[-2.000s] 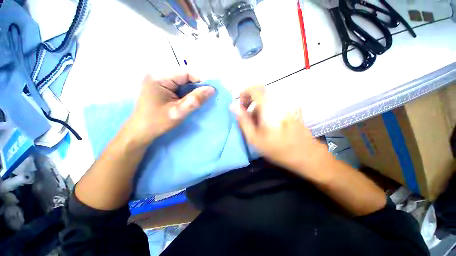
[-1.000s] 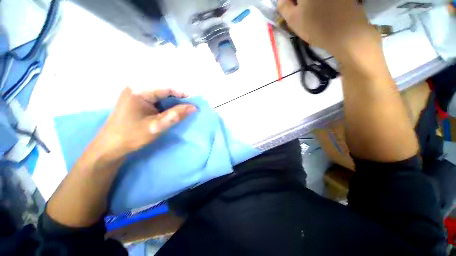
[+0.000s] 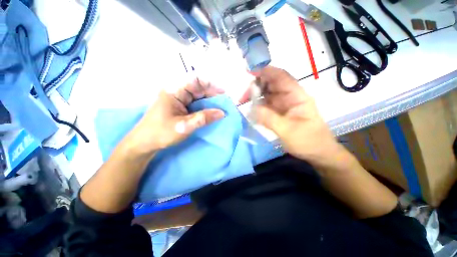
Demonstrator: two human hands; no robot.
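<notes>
A light blue fabric piece [image 3: 200, 160] lies folded over the front edge of the white machine table and hangs down a little. My left hand [image 3: 175, 118] grips its upper edge between thumb and fingers. My right hand [image 3: 288, 110] is just right of the fabric, blurred, with fingers curled together. Something small and pale shows at its fingertips, but I cannot tell what it is. The sewing machine's needle area and grey cylindrical part [image 3: 256, 50] are above my hands.
Black-handled shears [image 3: 353, 62] lie at the right, with a smaller black tool beside them. A red pen [image 3: 308, 47] lies left of the shears. Blue garment parts with striped trim [image 3: 30, 95] are at the left. A cardboard box [image 3: 426, 145] is below the table's right side.
My right hand has come back from the tool area at the upper right to beside the fabric. My left hand keeps its hold on the fabric. The camera view has shifted.
</notes>
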